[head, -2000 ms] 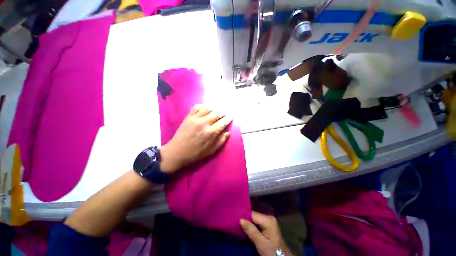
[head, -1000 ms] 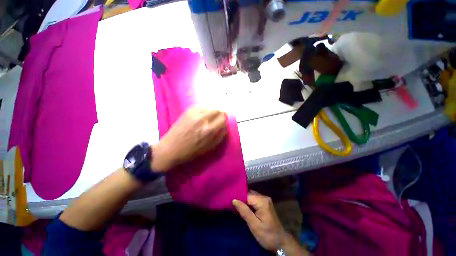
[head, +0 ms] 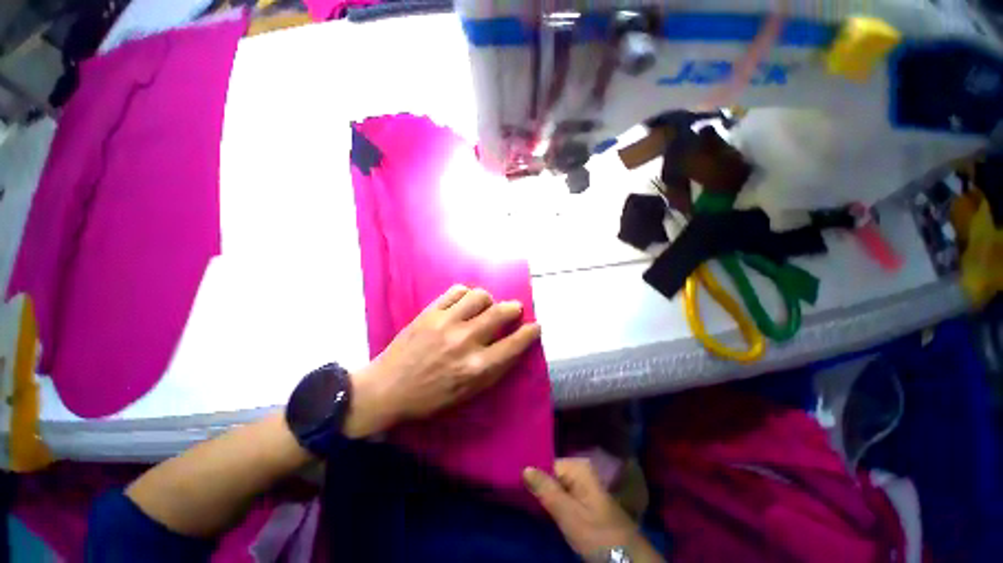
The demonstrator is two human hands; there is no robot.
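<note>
A magenta cloth panel (head: 412,258) lies on the white table at the left of the needle area and hangs over the front edge. A small black strip (head: 365,150) sits at its upper left corner. My left hand (head: 467,352), with a dark watch on the wrist, lies flat on the panel, fingers bent a little, pressing it down. My right hand (head: 577,500) pinches the panel's lower right corner between thumb and finger, below the table edge. The presser foot (head: 526,165) of the sewing machine (head: 704,61) stands right of the panel's upper part; bright glare hides the cloth edge there.
Another magenta panel (head: 132,231) lies at the left. Black and brown scraps (head: 704,165), a yellow loop (head: 720,319) and a green loop (head: 775,297) lie right of the needle. Magenta cloth (head: 759,473) is heaped below the table at the right.
My left hand has moved down the panel towards the table's front edge, and its fingers are flatter. My right hand still pinches the lower corner. The camera view has shifted slightly.
</note>
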